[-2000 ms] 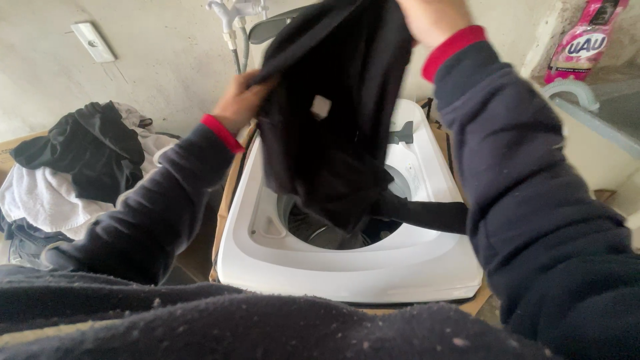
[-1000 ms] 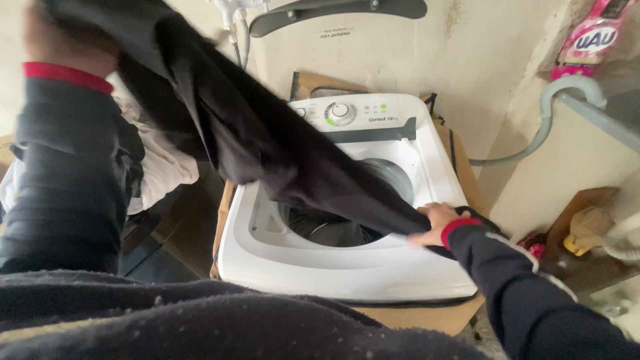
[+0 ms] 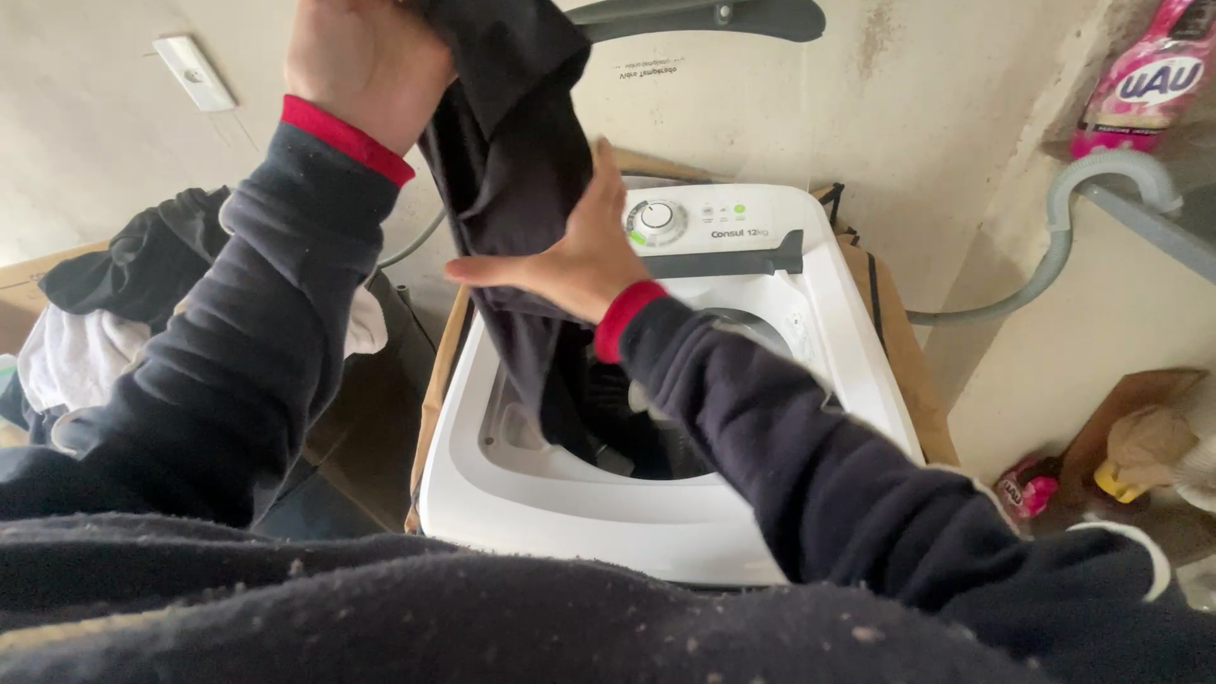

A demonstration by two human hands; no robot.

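My left hand (image 3: 366, 71), raised at the upper left, grips the top of a black garment (image 3: 503, 142). The cloth hangs down from it, its lower end inside the open drum of a white top-loading washing machine (image 3: 589, 527). My right hand (image 3: 575, 242) is beside the hanging cloth, thumb and fingers spread wide, the palm toward the fabric; whether it touches the cloth is hard to tell. More dark cloth (image 3: 655, 442) lies in the drum. The control panel (image 3: 722, 220) with its dial shows behind my right hand.
A pile of black and white laundry (image 3: 85, 356) lies at the left. The raised lid (image 3: 703, 19) stands against the wall. A grey drain hose (image 3: 1031, 275) curves at the right, below a pink bottle (image 3: 1145, 85). Brown cardboard (image 3: 888, 351) lines the machine's side. A wall socket (image 3: 195, 73) is at upper left.
One second ago my right hand held the garment's lower end at the right of the machine; it has let go and moved left and up. The garment, stretched across before, now hangs steeply.
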